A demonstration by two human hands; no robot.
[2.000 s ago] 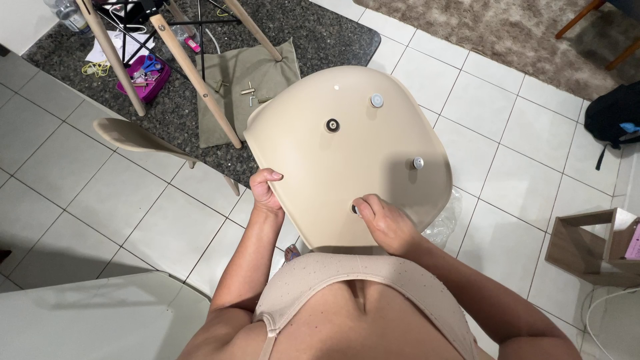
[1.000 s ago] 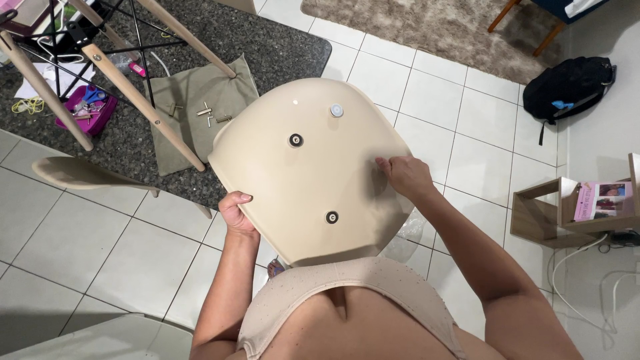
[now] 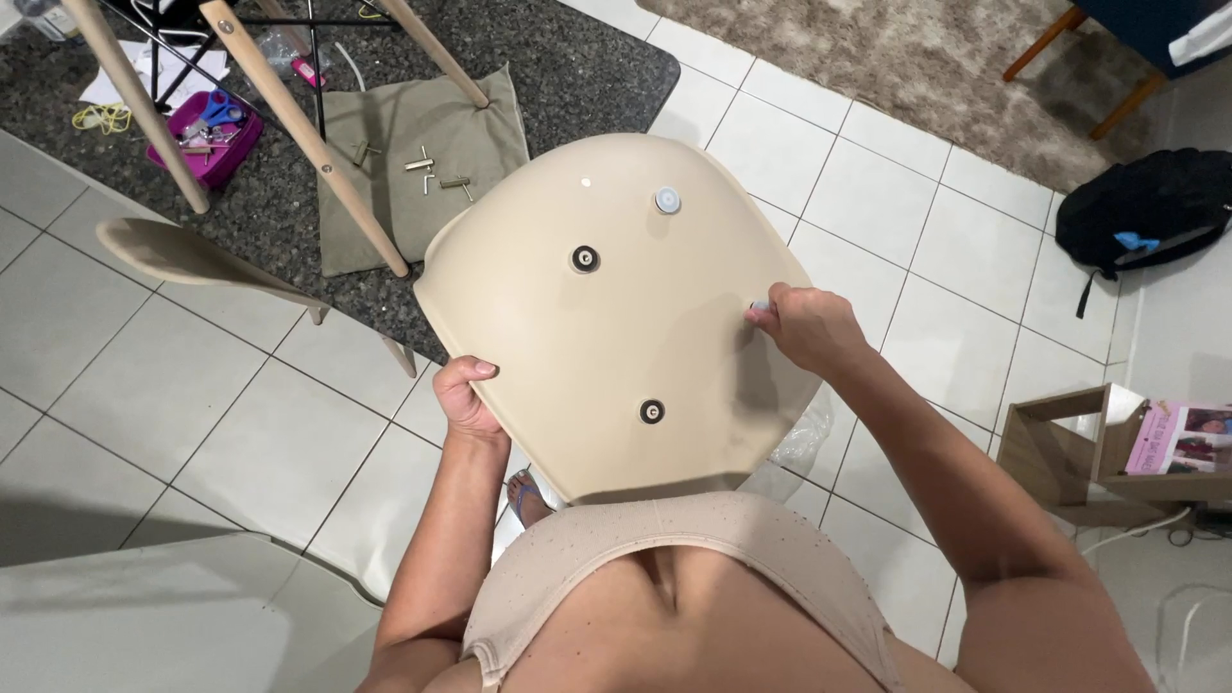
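Observation:
A beige plastic chair seat shell (image 3: 577,356) is held underside up against my body. My left hand (image 3: 469,393) grips its left edge, thumb on top. My right hand (image 3: 808,322) pinches a light grey cap (image 3: 760,306) at the mount on the shell's right side. Another grey cap (image 3: 667,200) covers the upper right mount. Two mounts show a black ring with a metal centre, one at the upper left (image 3: 585,259) and one near the bottom (image 3: 652,412).
A granite counter (image 3: 597,58) carries a wood-legged frame (image 3: 318,154), bolts and a hex key (image 3: 428,183) on a cloth (image 3: 366,231), and a purple tray (image 3: 226,159) with scissors. A chair (image 3: 183,252) stands beside it. Right are a backpack (image 3: 1141,217) and a wooden shelf (image 3: 1049,452).
My right hand has moved from the bottom mount, which now shows its black ring, to the right mount. One second ago it was also at the right mount. My left hand keeps its grip.

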